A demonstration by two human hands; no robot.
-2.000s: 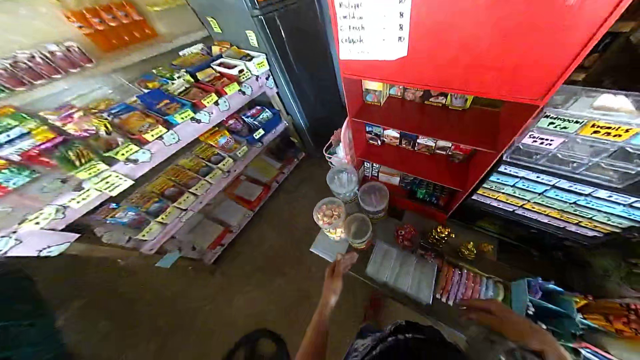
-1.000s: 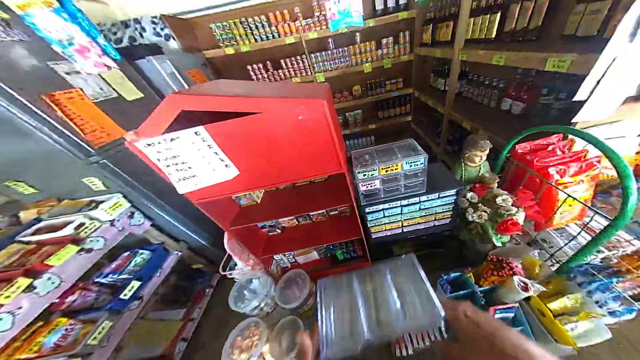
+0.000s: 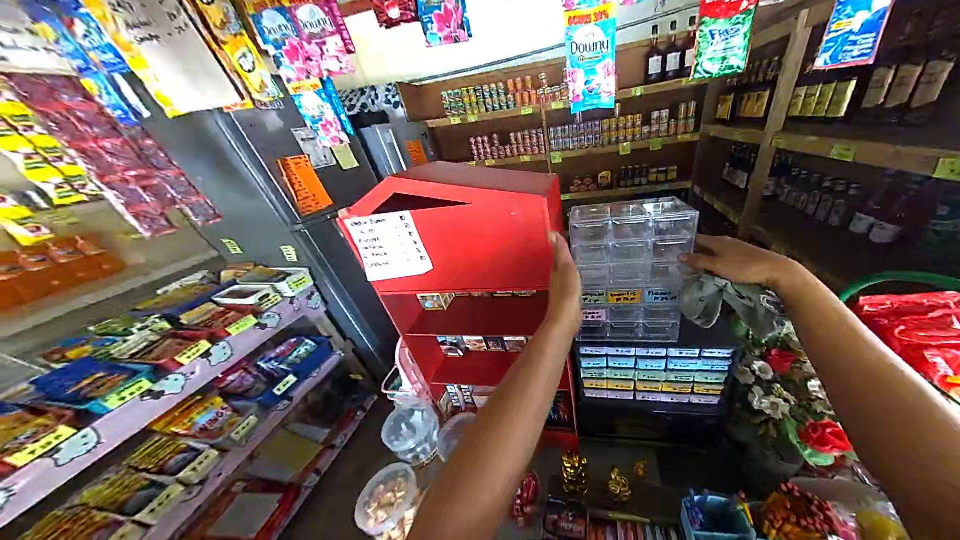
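Observation:
My left hand [image 3: 564, 285] is raised between the red cabinet [image 3: 480, 240] and a stack of clear plastic drawer organizers [image 3: 634, 270]; its fingers lie near the cabinet's right edge and the stack's left side, and their contact is partly hidden. My right hand [image 3: 731, 259] is at the stack's right side with a grey cloth [image 3: 720, 300] hanging beneath it. Whether that hand grips the cloth or the stack cannot be told. The upper clear sections stand on a labelled section, above a dark unit of small drawers with coloured labels [image 3: 649, 375].
Plastic jars [image 3: 386, 495] stand below the cabinet. Gold figurines [image 3: 574, 472] sit on the lower counter. Flowers [image 3: 825, 435] stand at the right, and snack shelves [image 3: 217, 360] run along the left. Hanging sachets [image 3: 590, 56] cross the top.
The clear plastic organizer that was low in front one second ago now shows on top of the stack, which is taller. Both hands have moved up to its sides. The view has shifted.

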